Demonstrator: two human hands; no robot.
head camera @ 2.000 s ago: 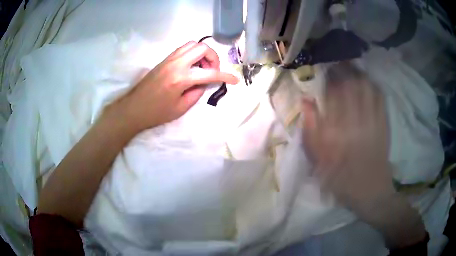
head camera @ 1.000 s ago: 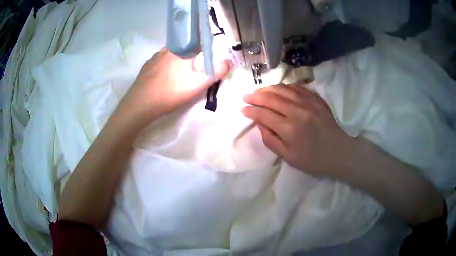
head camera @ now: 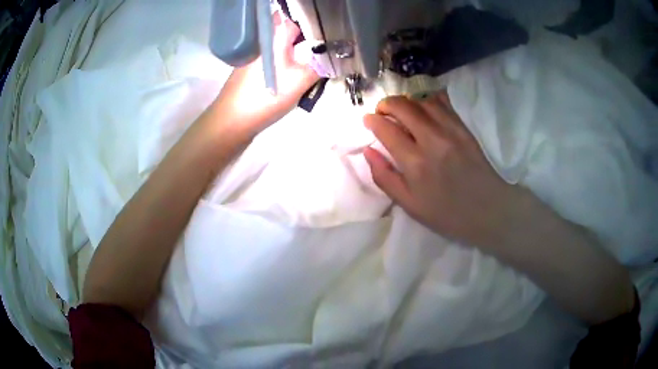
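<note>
The white garment piece (head camera: 281, 267) lies in folds under both hands and the machine. My left hand (head camera: 270, 86) is left of the presser foot (head camera: 355, 89), on the cloth; its fingertips reach up behind the machine parts and are partly hidden and glared out. A small black strip (head camera: 312, 95) lies just beside it. My right hand (head camera: 426, 148) is right of and below the foot, fingers bent, with a ridge of cloth at its thumb and fingertips. The foot rests at the cloth between my hands; the needle is not clear.
The white machine head (head camera: 339, 21) hangs at the top centre. A rounded grey-blue piece (head camera: 234, 32) hangs over my left wrist. A small cream part (head camera: 426, 94) is right of the foot. More cream-white cloth (head camera: 43, 180) is heaped at the left edge. A dark shape is at upper right.
Two seconds ago my right hand was blurred, farther right; it has come to the cloth by the foot. My left hand has moved up behind the machine parts, and the black strip has moved up.
</note>
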